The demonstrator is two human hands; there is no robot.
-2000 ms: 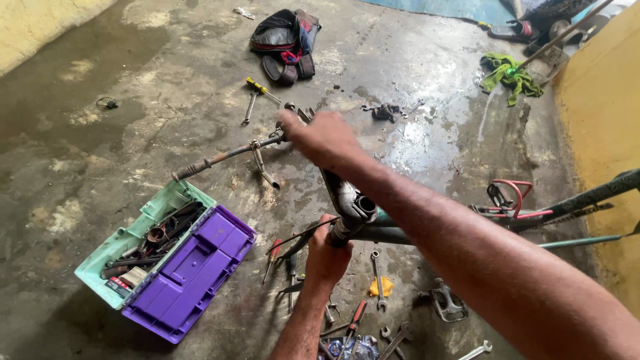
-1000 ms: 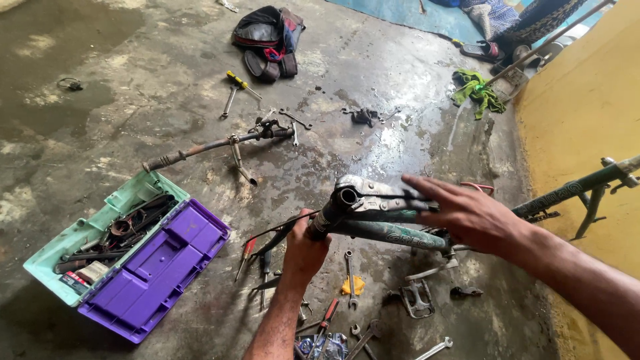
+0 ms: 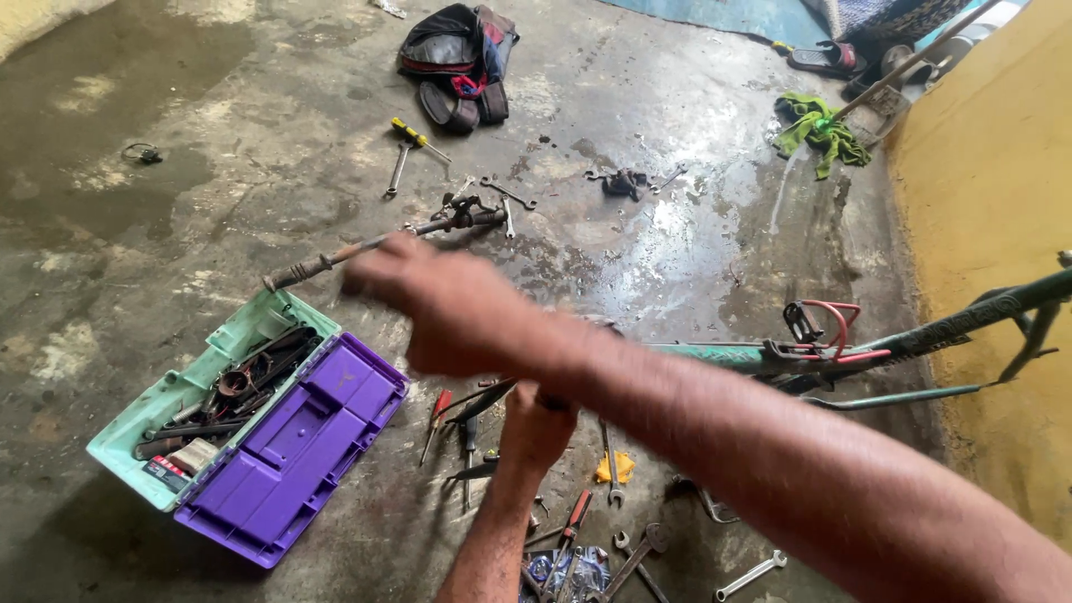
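My left hand [image 3: 538, 431] is closed round the front part of a green bicycle frame [image 3: 720, 358], whose front end is largely hidden by my right forearm. My right hand [image 3: 444, 306], blurred, is over the bicycle handlebar [image 3: 310, 266] lying on the floor; its fingers overlap the bar, and whether they touch it cannot be told. A teal toolbox [image 3: 197, 368] with an open purple lid [image 3: 293, 452] stands at the left, filled with dark parts. A red bottle cage [image 3: 840, 322] is at the frame's tube.
Wrenches [image 3: 645, 561] and a red-handled screwdriver [image 3: 576, 515] lie at the bottom. A yellow-handled screwdriver [image 3: 408, 131], a backpack [image 3: 456, 63] and a green cloth [image 3: 819, 134] lie farther off. A yellow wall [image 3: 988, 184] bounds the right side.
My right hand has moved left from beside the frame's front end to over the handlebar. My left hand still holds the frame. The silver part seen on the frame's front end is now hidden.
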